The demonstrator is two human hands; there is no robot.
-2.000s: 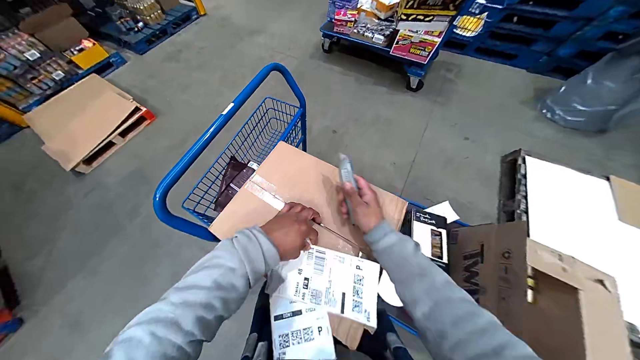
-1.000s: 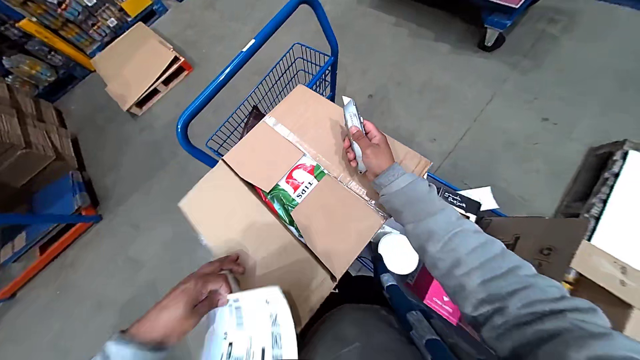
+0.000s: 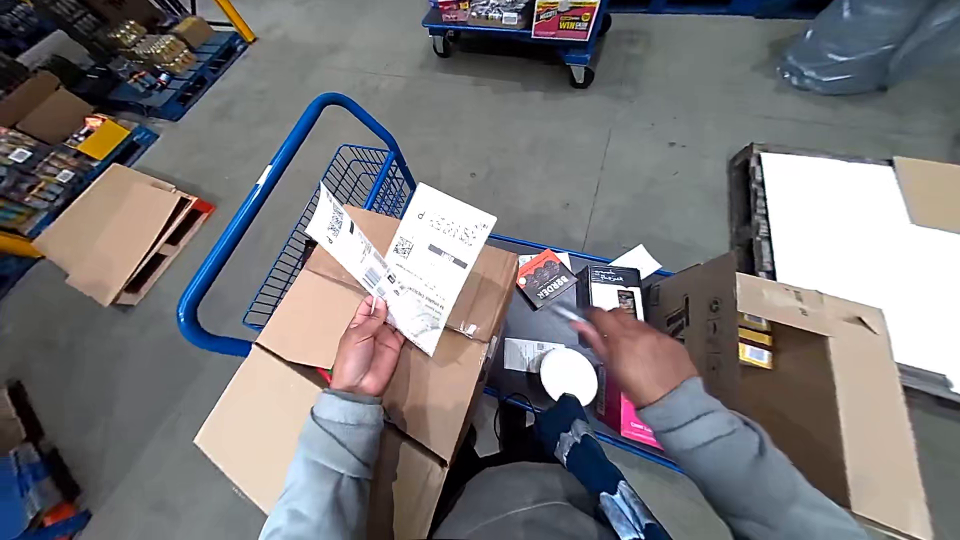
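Note:
My left hand [image 3: 369, 349] pinches two printed shipping labels [image 3: 442, 251] by their lower edge, above a large cardboard box [image 3: 442, 382] whose flaps are partly raised. Over the blue trolley's deck [image 3: 525, 324], my right hand [image 3: 641, 352] is blurred by motion, with the utility knife [image 3: 570, 313] in its fingers pointing left. Near the knife lie a dark and orange packet [image 3: 546, 279] and a black box with a white panel [image 3: 615, 289]. A round white lid or disc [image 3: 568, 375] and a pink box [image 3: 636, 424] are below that hand.
An open cardboard box [image 3: 802, 412] with small yellow packs stands at the right, beside a pallet topped with white sheet [image 3: 840, 225]. The trolley's blue handle [image 3: 225, 247] and wire basket [image 3: 289, 281] are left. Flat cardboard [image 3: 120, 225] lies on a pallet; another wheeled trolley [image 3: 510, 34] stands ahead.
My left hand has raised the labels from low at the left to over the box. My right hand has moved with the knife from the box's far side to over the trolley deck.

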